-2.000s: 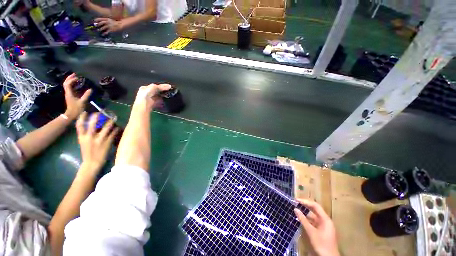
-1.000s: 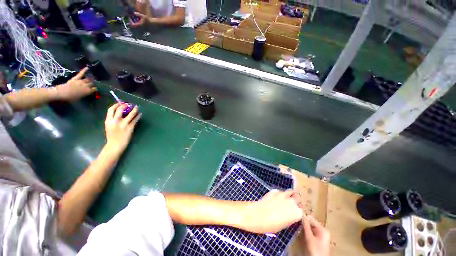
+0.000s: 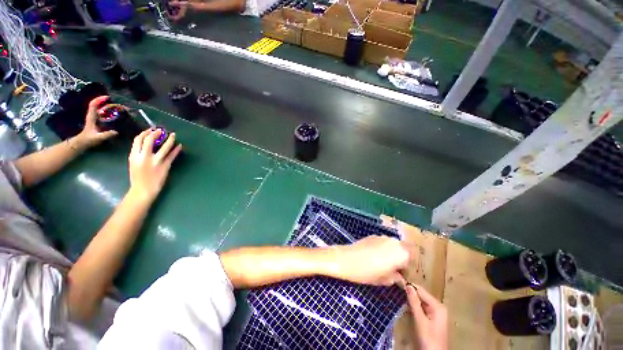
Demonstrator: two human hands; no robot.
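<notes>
A dark, glossy sheet with a fine white grid [image 3: 317, 311] lies tilted over a lower stack of similar sheets [image 3: 335, 210]. My left hand [image 3: 379, 260] reaches across it, fingertips pinched at its right corner. My right hand [image 3: 427, 316] is just below, thumb and fingers at the same corner, gripping the sheet. The fingertips of both hands nearly meet. Any small piece between my left fingertips is too small to tell.
Black cylinders [image 3: 523, 316] stand or lie on brown cardboard [image 3: 471, 273], beside a white perforated strip [image 3: 577, 320]. Another cylinder [image 3: 307, 142] is on the belt [image 3: 369, 160]. A white post [image 3: 526, 164] slants at right. A neighbour's hands [image 3: 151, 160] hold lit units at left.
My left hand has come back from a cylinder on the belt to the sheet's corner. That cylinder now stands free and has shifted right in view. More cylinders show behind it.
</notes>
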